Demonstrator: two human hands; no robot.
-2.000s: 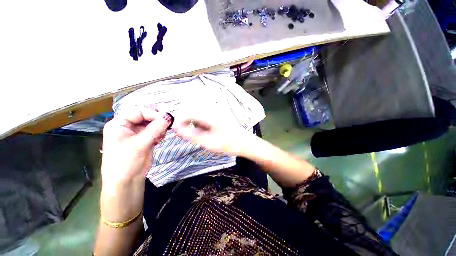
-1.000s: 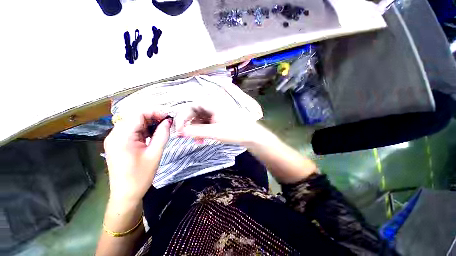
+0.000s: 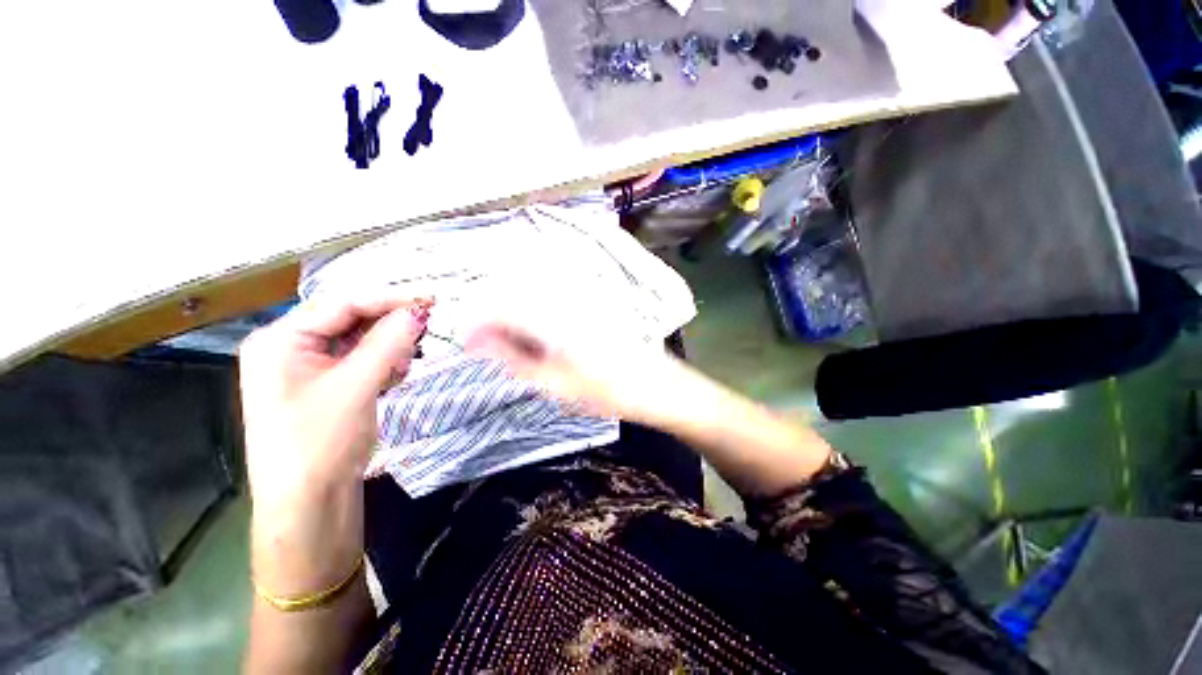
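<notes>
My left hand (image 3: 316, 396) is over the striped lap cloth (image 3: 461, 409), its thumb and finger pinched on a small black tab (image 3: 418, 346) that is mostly hidden by the fingers. My right hand (image 3: 567, 369) is just to the right, blurred, with its fingers curled together. A fine dark thread (image 3: 444, 339) shows in the gap between the hands. I cannot make out a needle or what the right fingers hold. Thin black looped strips (image 3: 364, 125) lie on the white table, with another strip (image 3: 422, 115) beside them.
The white table (image 3: 158, 172) has a wooden edge. Small black round pieces (image 3: 778, 50) and silvery pieces (image 3: 626, 61) lie on a grey mat (image 3: 738, 106). Dark objects (image 3: 472, 20) stand at the top. A blue bin (image 3: 817, 290) and a grey fabric bin (image 3: 989, 198) are at the right.
My left hand has moved slightly left and the gap between the hands is wider. A thread now shows between them. The tab stays at the left fingertips.
</notes>
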